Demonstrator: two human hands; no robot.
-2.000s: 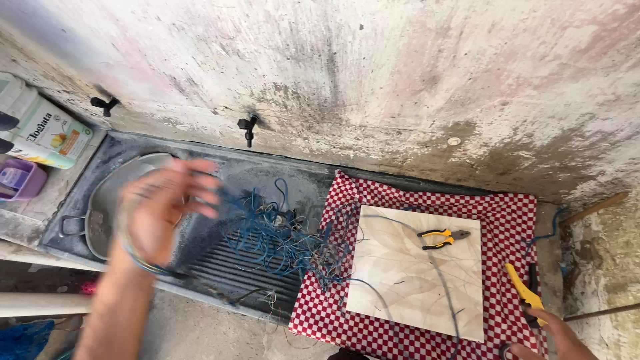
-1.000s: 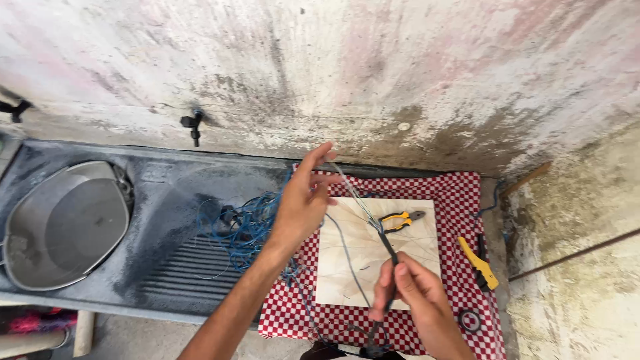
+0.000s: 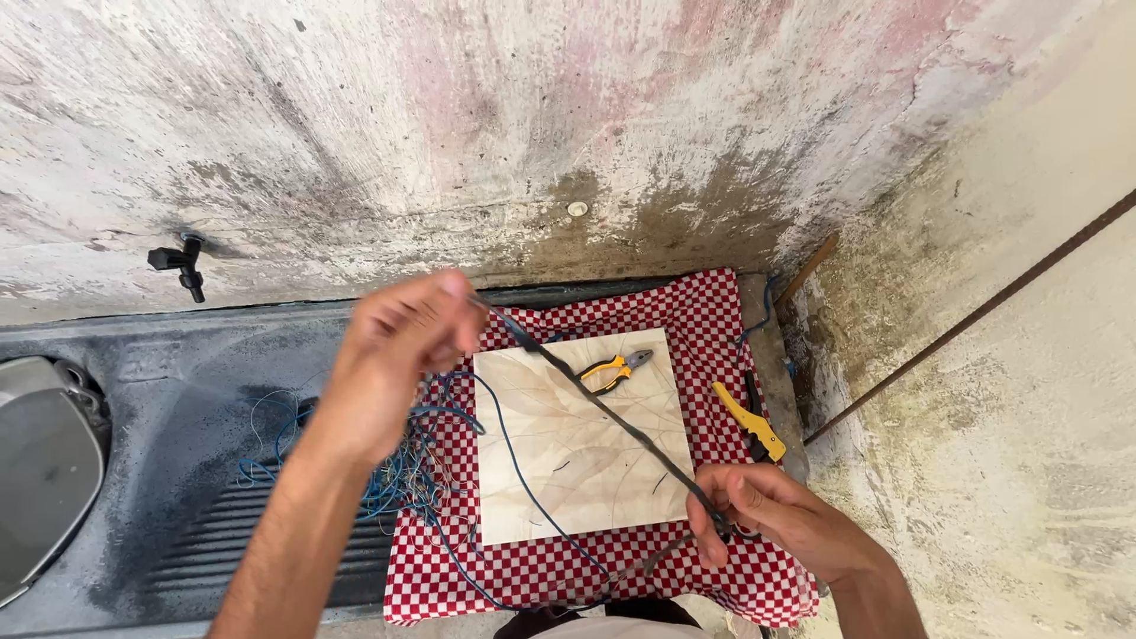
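A dark, thin cable [image 3: 612,414] runs slantwise between my hands, above a pale square tile [image 3: 568,479]. My left hand [image 3: 417,328], slightly blurred, pinches its upper end near the cloth's back edge. Lower down, my right hand [image 3: 754,510] holds the other part beside the tile's front right corner. Combination pliers [image 3: 616,371] with yellow and black handles lie on the tile, partly behind the cable. A yellow and black tool [image 3: 750,422], perhaps a wire stripper, rests right of the tile. Tangled blue wires [image 3: 399,475] lie to the left, partly behind my left forearm.
A red-and-white checked cloth [image 3: 710,311] lies under the tile, over a dark ribbed washboard sink [image 3: 169,390]. At the far left stands a grey basin [image 3: 44,470]. A black tap [image 3: 185,264] projects from the stained wall. Along the right wall slants a rusty rod [image 3: 967,324].
Two seconds ago my left hand was over the sink and my right by the yellow tool. Now both hold the dark cable, stretched across the tile. The view has shifted right.
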